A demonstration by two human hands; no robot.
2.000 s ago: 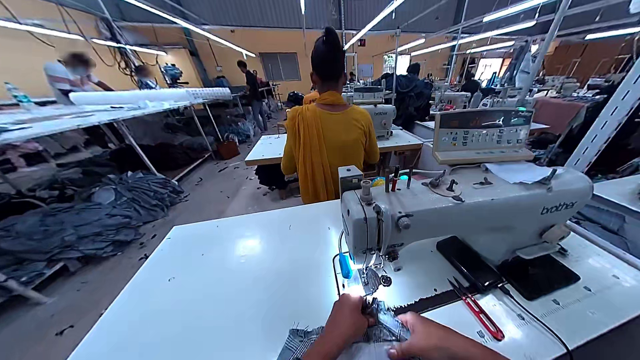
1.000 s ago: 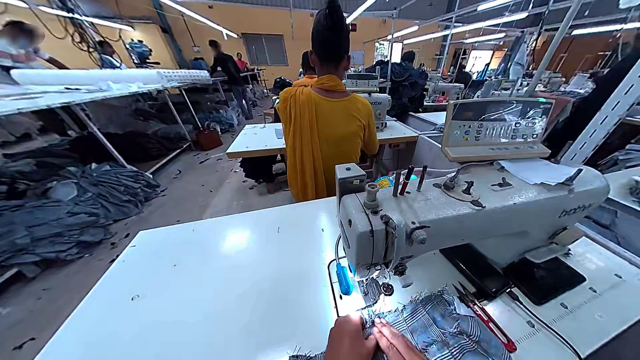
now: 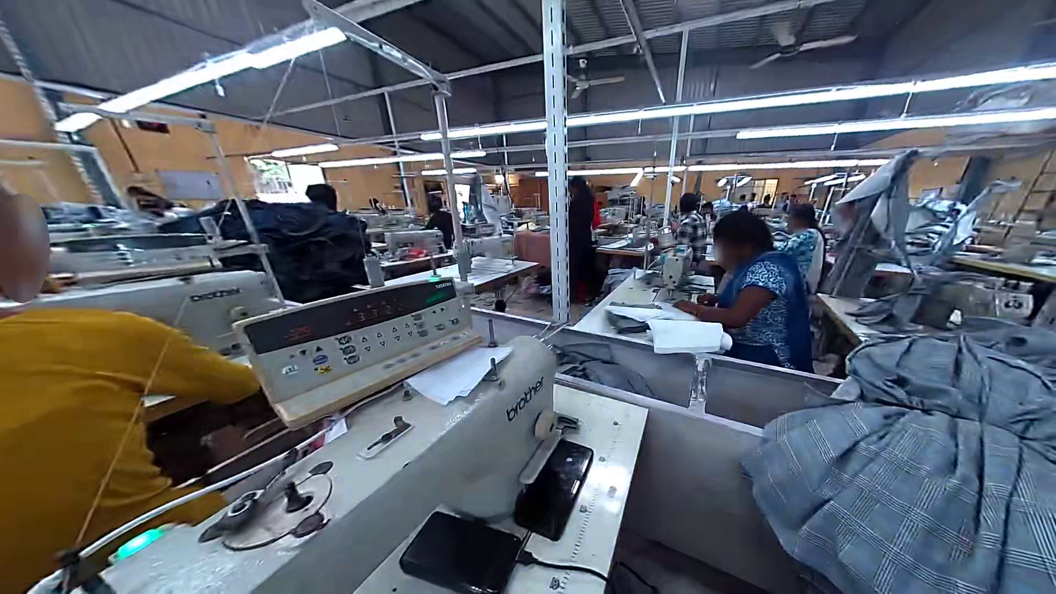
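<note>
Neither my left hand nor my right hand shows in the head view now. The Brother sewing machine (image 3: pixel 429 454) fills the lower middle, seen from above its arm, with its needle end out of the frame. A control panel (image 3: pixel 363 338) with lit digits stands tilted on its far side, and a piece of white paper (image 3: pixel 458 373) lies beside it on the arm. On the white table (image 3: pixel 615 445) behind the machine rest a black phone-like device (image 3: pixel 554 488) and a flat black device (image 3: pixel 460 554) with a cable plugged in.
A large heap of grey checked fabric (image 3: pixel 899 470) bulges at the right, past a grey partition (image 3: pixel 685 487). A person in yellow (image 3: pixel 74 412) sits close at the left. Another person (image 3: pixel 763 293) sews at a table beyond the partition. A perforated metal post (image 3: pixel 556 165) rises mid-frame.
The view has swung far to the right. Both hands and the checked cloth near the needle, seen in the earlier frames, are out of frame, as are the red-handled thread snips.
</note>
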